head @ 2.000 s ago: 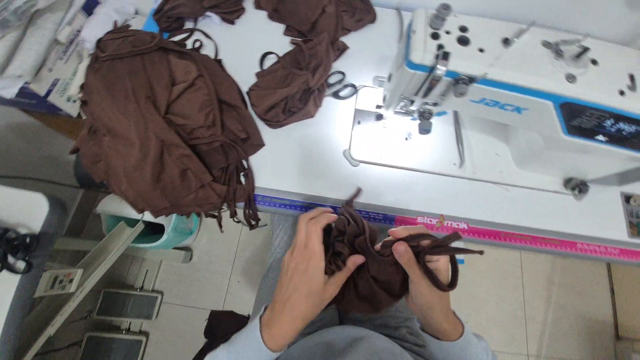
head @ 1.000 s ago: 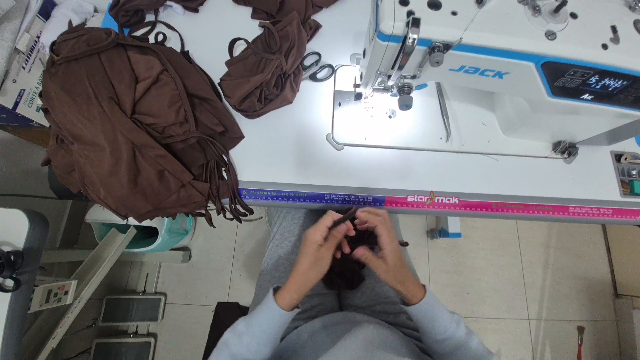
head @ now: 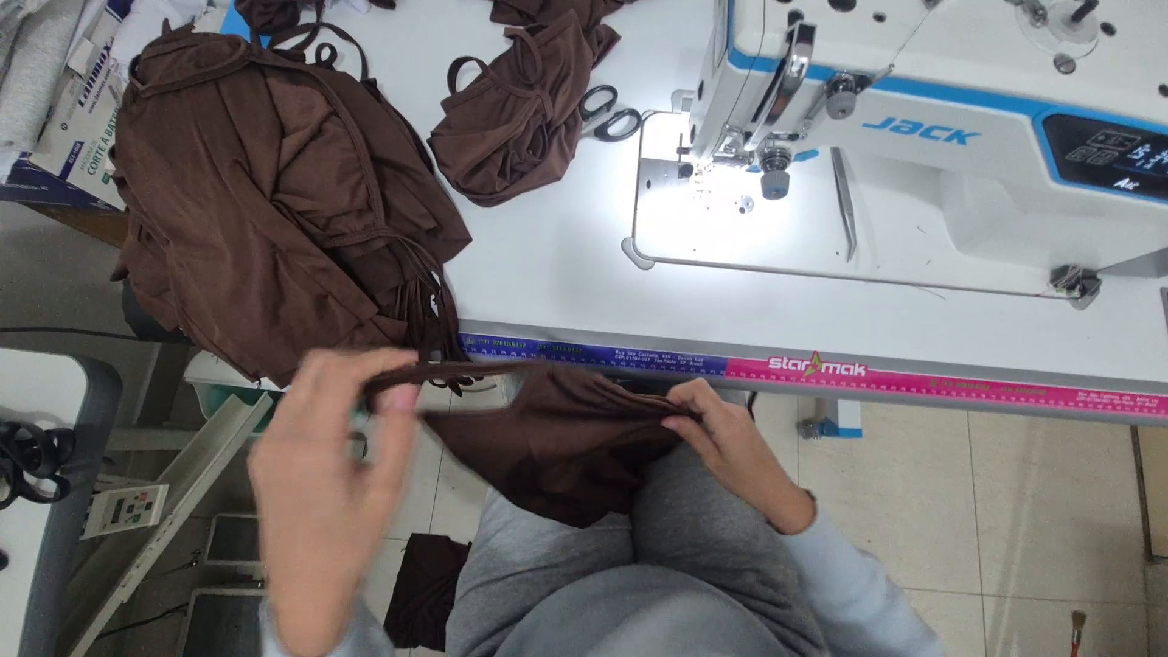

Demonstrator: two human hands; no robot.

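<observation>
Stretched between my hands over my lap is a brown fabric garment piece (head: 566, 443). My left hand (head: 333, 465), blurred, grips its strap end at the left. My right hand (head: 730, 443) pinches the gathered right edge between thumb and fingers. Beyond my left hand, a large pile of brown garments (head: 265, 201) with dangling straps overhangs the table edge. A smaller brown garment (head: 520, 109) lies on the white table (head: 547, 265), beside black-handled scissors (head: 610, 117). The sewing machine (head: 876, 119) stands at the right with its lamp lit.
Metal tweezers (head: 843, 205) lie on the machine bed. A printed measuring tape (head: 812, 372) runs along the table's front edge. Boxes (head: 78, 119) stand at the upper left, another table (head: 46, 547) at the far left. Dark cloth (head: 427, 589) and a brush (head: 1077, 632) are on the floor.
The brown piece was bunched between my close-set hands; now it is spread out. My left hand has moved left and my right hand right.
</observation>
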